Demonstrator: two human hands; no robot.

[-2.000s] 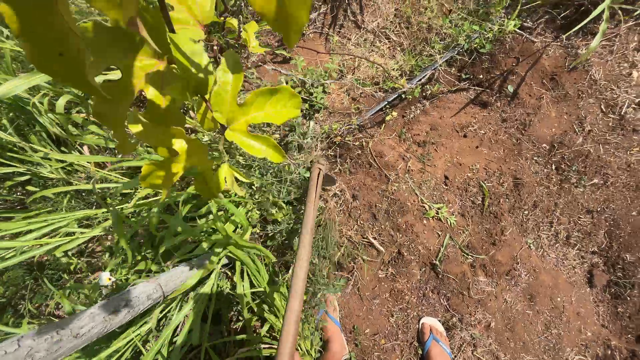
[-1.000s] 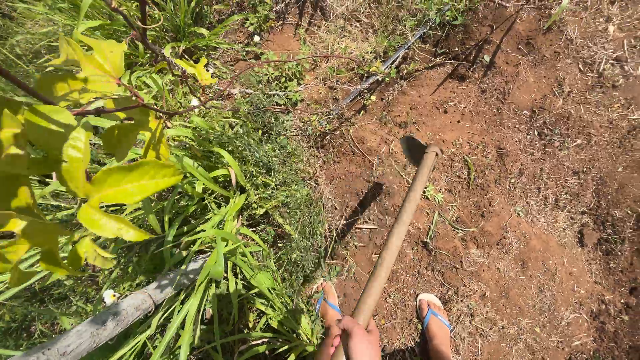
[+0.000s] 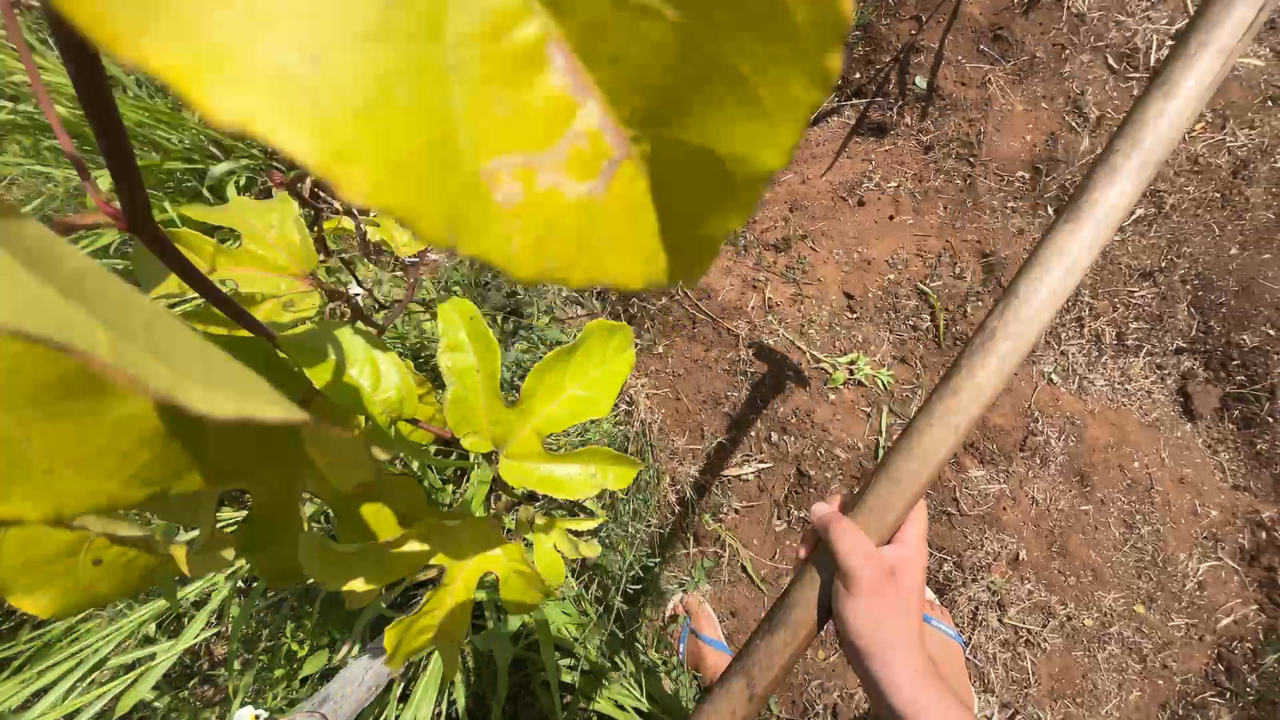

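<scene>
My right hand (image 3: 870, 580) is closed around a long wooden tool handle (image 3: 970, 400) at the lower centre right. The handle slants from the bottom edge up to the top right corner, where its far end leaves the view. Its metal head is out of view. A dark shadow (image 3: 745, 415) with a broad end lies on the soil left of the handle. My left hand is not visible.
Large yellow-green lobed leaves (image 3: 545, 410) hang close on a dark branch (image 3: 120, 150) at the left. Green grass (image 3: 130, 640) and a grey wooden pole (image 3: 350, 690) lie below them. Feet in flip-flops (image 3: 705, 640) stand on reddish soil (image 3: 1130, 500) with dry grass.
The handle has swung up and to the right, its metal head leaving the view. A second ago the head was visible over the soil. The leaves now cover more of the view.
</scene>
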